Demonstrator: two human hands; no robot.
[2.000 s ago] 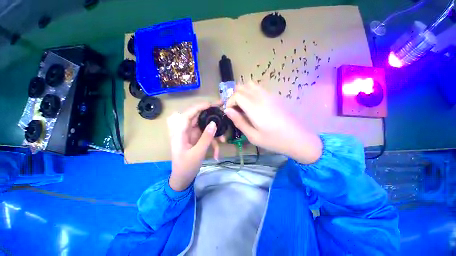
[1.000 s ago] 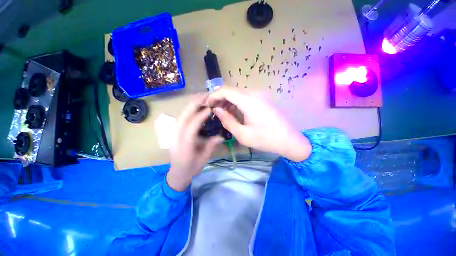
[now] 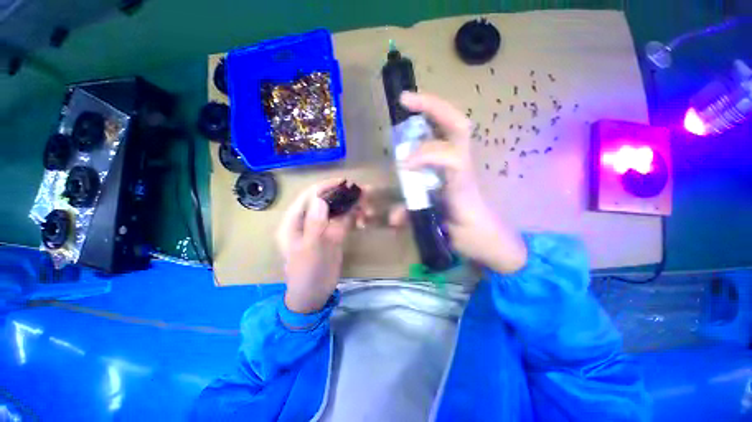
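My left hand [image 3: 309, 243] holds a round black housing [image 3: 340, 198], tilted, above the lower part of the cardboard. My right hand [image 3: 449, 177] is closed around the pale label of the electric screwdriver [image 3: 400, 78]. Its narrow end and bit point to the far side; its green cord end is near my lap. The fingers of my right hand are partly blurred. Small screws [image 3: 524, 124] stand scattered on the cardboard right of the screwdriver. Shiny copper-gold metal pieces [image 3: 301, 114] lie heaped in the blue parts bin [image 3: 243, 103].
More round black housings lie beside the bin [image 3: 256, 190] and at the cardboard's back [image 3: 477, 41]. A lit pink-red station [image 3: 606, 194] stands at right under a glowing lamp [image 3: 726, 103]. A black equipment box [image 3: 132, 181] at left bears film with round parts.
My right hand has left the housing and taken hold of the screwdriver, which has been lying on the cardboard. My left hand keeps the housing, now tilted.
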